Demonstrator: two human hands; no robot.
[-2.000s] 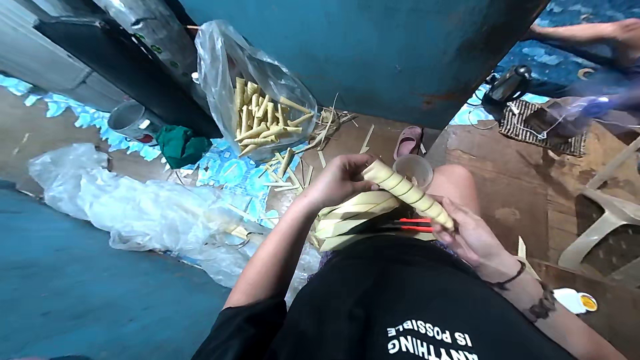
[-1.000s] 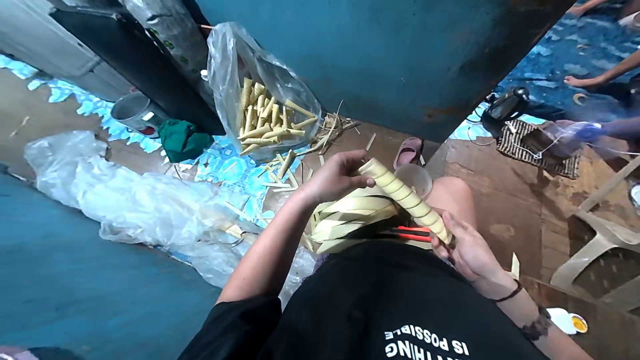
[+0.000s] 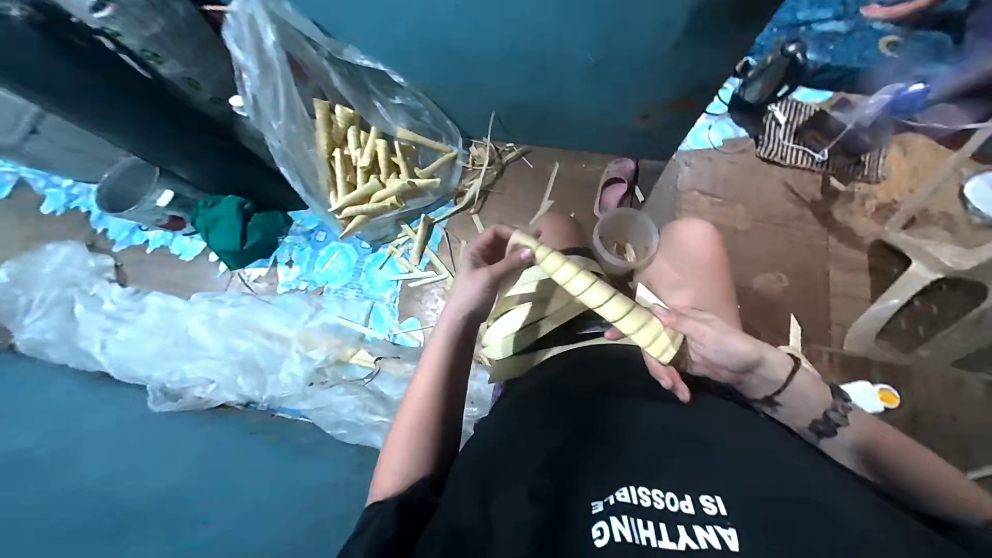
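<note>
A tube of pale leaf strip [image 3: 597, 294], wound in a spiral, slants across my lap between both hands. My left hand [image 3: 500, 263] pinches its narrower upper end with the thumb and fingers. Around the wider lower end, my right hand [image 3: 690, 345] has its thumb and fingers, with some fingers spread underneath. A coil of flat pale leaf strips [image 3: 527, 310] lies on my lap below the tube. Between my knees is a clear plastic tub [image 3: 626, 239] with small scraps in it.
A clear plastic bag [image 3: 271, 85] holds several similar tubes [image 3: 368, 167]. Leaf scraps [image 3: 418, 248] litter the floor beside it. Crumpled plastic sheeting [image 3: 232, 333], a green cloth [image 3: 240, 230] and a clear bucket [image 3: 136, 190] are at left; a pink shoe [image 3: 616, 186] and plastic chair [image 3: 914, 287] at right. Another person's arm [image 3: 899, 9] shows at upper right.
Both hands still hold the wound tube. The fingers of my right hand have shifted at its lower end, some now spread apart from it.
</note>
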